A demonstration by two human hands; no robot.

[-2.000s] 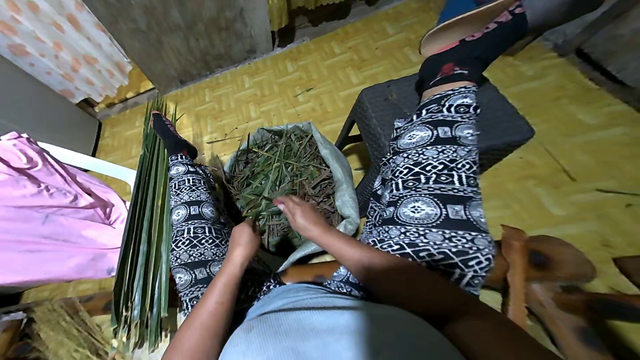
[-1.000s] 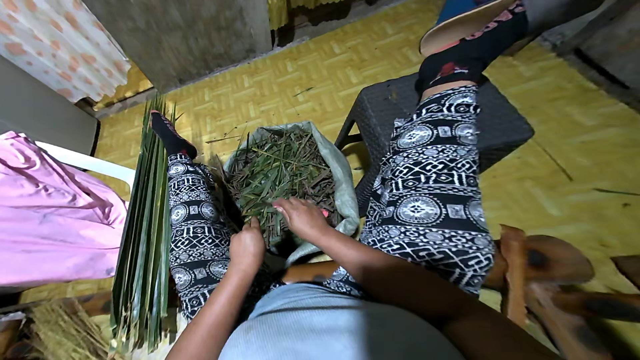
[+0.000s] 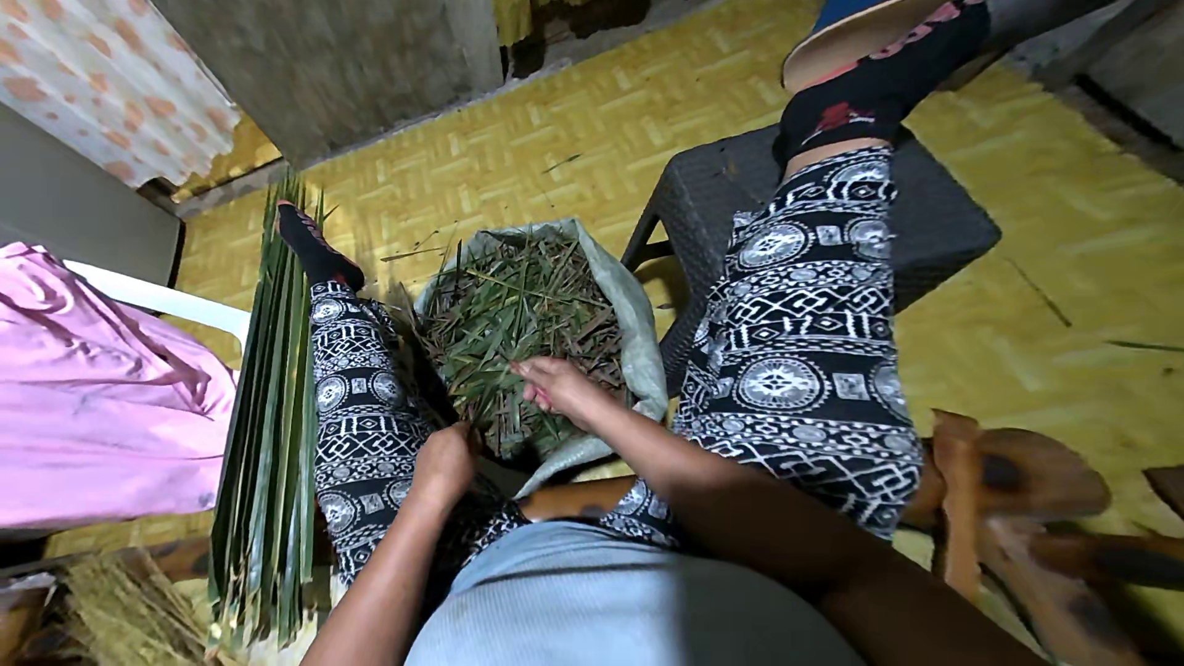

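Note:
A pale woven sack with a rolled-open mouth stands between my legs, full of cut green and brown leaf pieces. My right hand is over the near part of the leaf pieces, its fingertips pinched together; whether a thin strip is between them is too small to tell. Lower and to the left, my left hand is curled at the sack's near left edge, its fingers partly hidden from view, so what it holds does not show. A long bundle of green palm leaves lies left of my left leg.
My right leg rests on a dark woven-pattern stool. Pink cloth hangs over a white chair at the left. Dry fibres lie at the lower left, and brown wooden furniture stands at the lower right. Leaf scraps lie on the yellow floor.
Both hands stay over the near side of the sack. My left hand has moved slightly lower since the earlier frames, and my right hand's fingers have shifted their pose.

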